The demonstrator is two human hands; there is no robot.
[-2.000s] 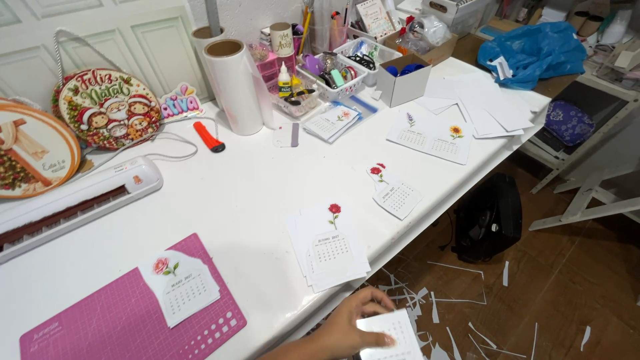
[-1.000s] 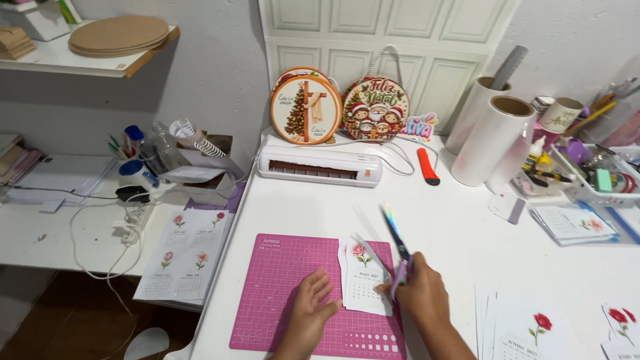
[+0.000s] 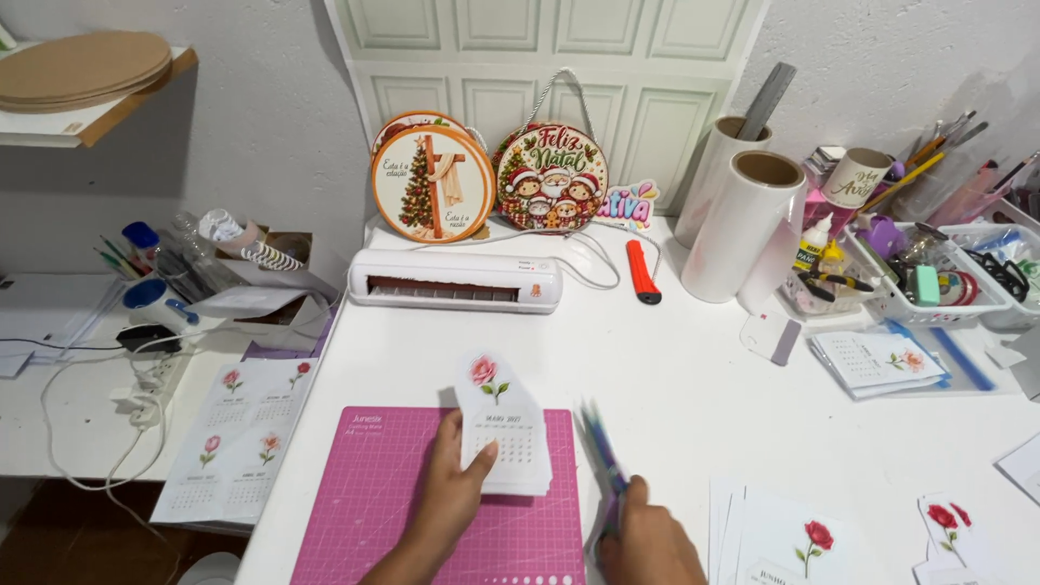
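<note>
My left hand (image 3: 459, 479) grips a small stack of calendar cards (image 3: 505, 443) by its left edge, thumb on top, over the pink cutting mat (image 3: 374, 487). The top card bears a pink rose above a month grid. To the right, my right hand (image 3: 650, 532) is closed around a pair of scissors (image 3: 605, 455), whose blades point up and away and are blurred. The scissors are apart from the cards. Near my right hand, at the front right, lie cards with a red rose (image 3: 784, 536).
A white laminator (image 3: 455, 280) stands behind the mat, a red utility knife (image 3: 643, 272) to its right. Farther right are film rolls (image 3: 743, 227), baskets of supplies (image 3: 934, 305) and bagged cards (image 3: 877, 361). Printed calendar sheets (image 3: 244, 439) lie on the left table.
My left hand, flat by the mat's cards a second ago, now holds them raised. My right hand has moved off them to the right with the scissors. The view has swung left since the oldest frame.
</note>
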